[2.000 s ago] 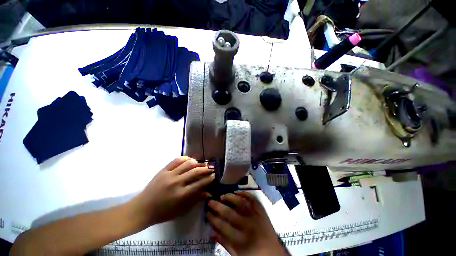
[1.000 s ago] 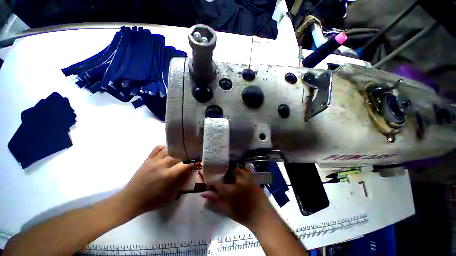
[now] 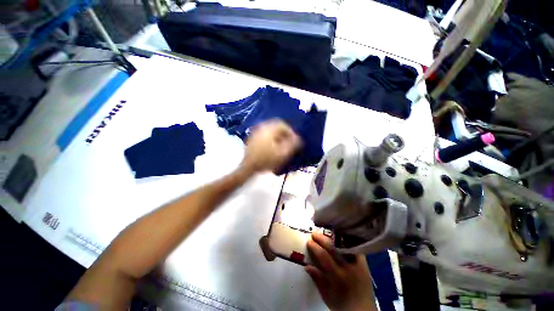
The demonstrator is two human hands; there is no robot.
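Observation:
My left hand is blurred and lies over the near side of the fanned bundle of navy pieces. A dark navy piece stands up beside its fingers; whether the hand grips it I cannot tell. My right hand is at the needle area beside the machine head, fingers bent on the pale bed; what is under its fingertips is hidden. The presser foot and needle are hidden by the head. A neat stack of navy panels lies flat at the left.
The off-white machine head fills the right. Navy strips and the black phone lie right of my right hand. A dark thread cone with a pink tip is behind the machine. A long dark box stands beyond the table.
The view has swung left. My left hand has left the needle area and moved up to the fanned bundle. My right hand remains by the needle area.

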